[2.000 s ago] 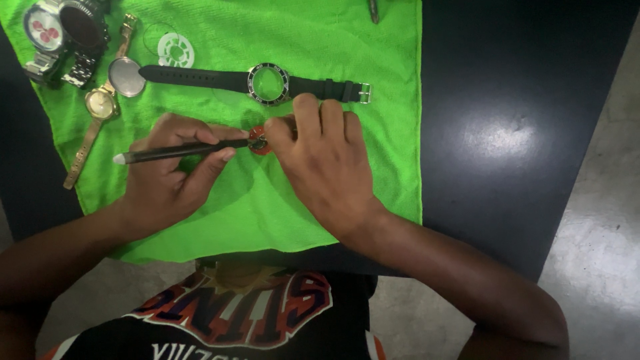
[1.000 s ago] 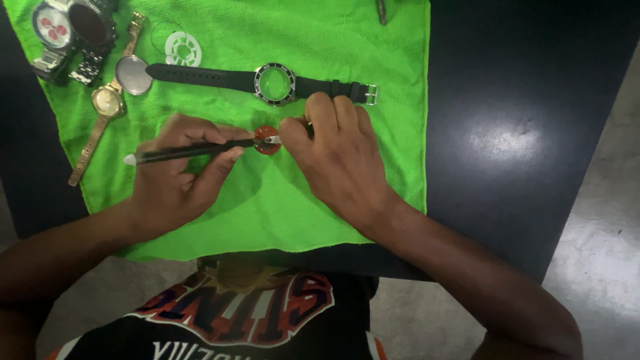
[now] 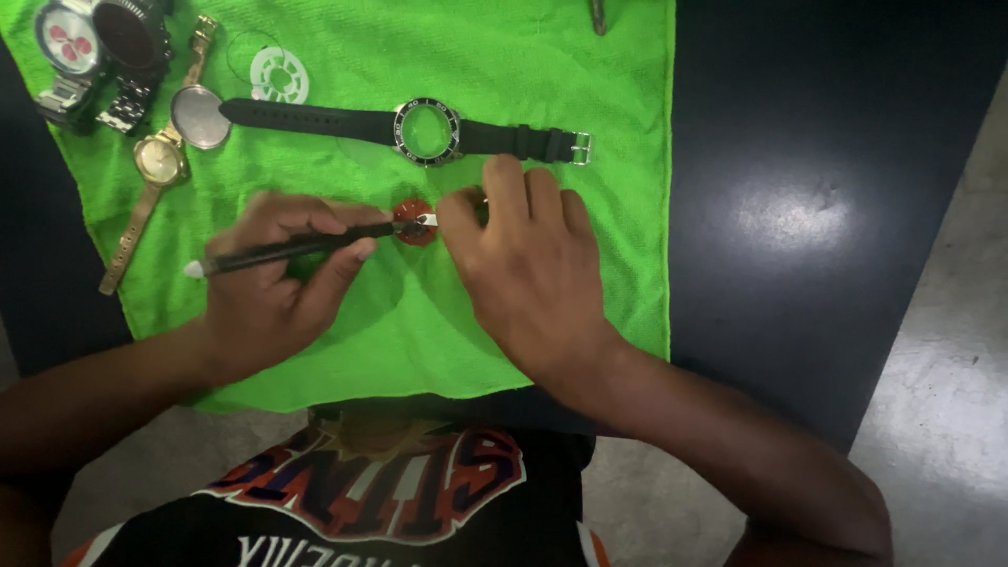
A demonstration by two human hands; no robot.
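Observation:
My left hand [image 3: 291, 276] holds a black pen-like tool [image 3: 295, 246] with a white end, its other end over a small red watch dial [image 3: 415, 235]. My right hand [image 3: 528, 260] is closed from the right on a small tool with a light, flat tip [image 3: 426, 220], which reaches the dial's middle; the rest of that tool is mostly hidden by the fingers. The dial lies on a green cloth [image 3: 441, 339]. Just above the hands lies a watch case with a black numbered bezel [image 3: 426, 131] on a black strap [image 3: 315, 122], the cloth showing through its opening.
At the upper left lie a silver watch with a white and red dial [image 3: 69, 39], a dark-faced watch [image 3: 130, 33], a gold watch [image 3: 160, 160] and a round metal disc [image 3: 201, 116]. A white slotted ring [image 3: 279, 75] is nearby. A dark tool end [image 3: 598, 17] shows at the top.

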